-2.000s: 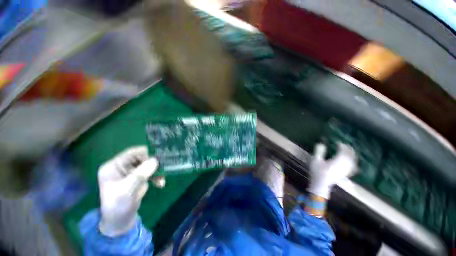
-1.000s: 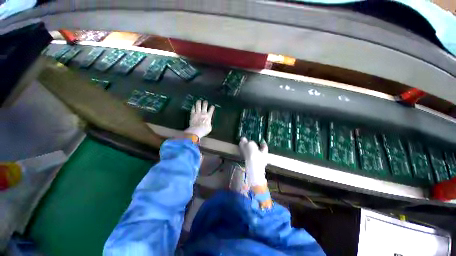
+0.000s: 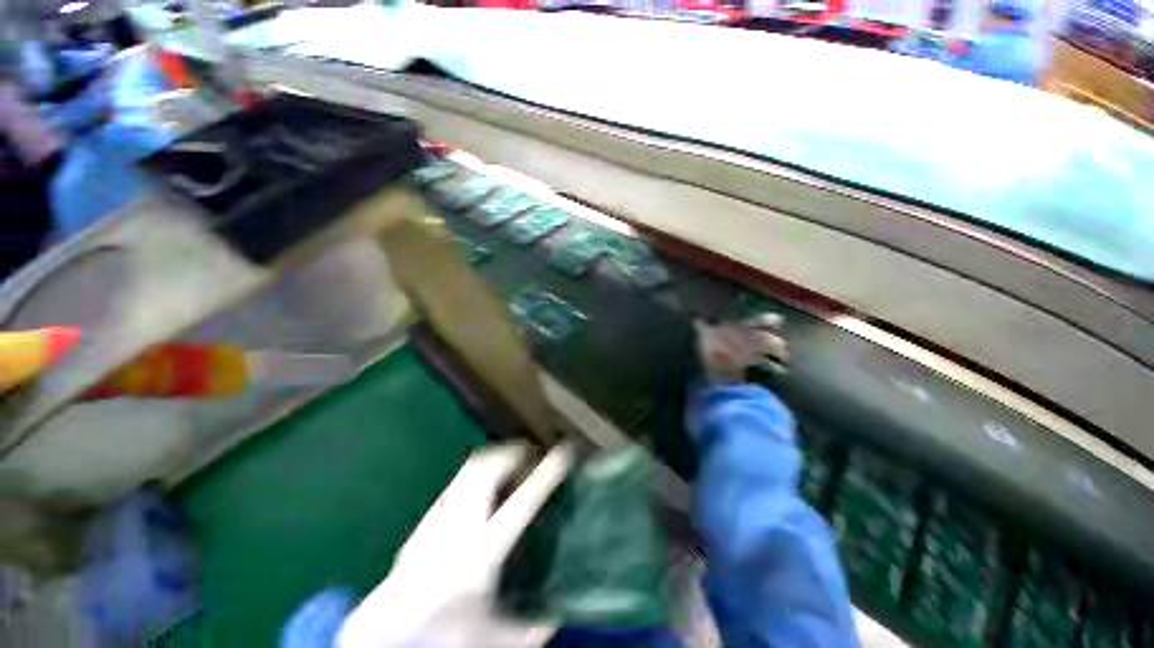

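My left hand [image 3: 462, 551], in a white glove and blurred, holds a green circuit board [image 3: 614, 544] upright at the near right corner of the green mat. A darker green shape shows between the fingers and this board; I cannot tell whether it is a second board. My right hand [image 3: 740, 348], gloved, reaches across the conveyor belt [image 3: 633, 367], its fingers near the belt's far side. A board [image 3: 757, 306] seems to lie by its fingertips, but blur hides whether it is held.
Boards lie on the belt at far left and near right. A brownish upright panel [image 3: 462, 310] stands between the mat [image 3: 329, 468] and belt. A black tray [image 3: 297, 158] sits above. Red-and-yellow nozzles [image 3: 171, 370] hang at left. A blue-grey bin [image 3: 133, 563] is at the mat's left end.
My left hand has come back from the belt and now holds a board. My right hand has moved forward across the belt. The view has turned left and up.
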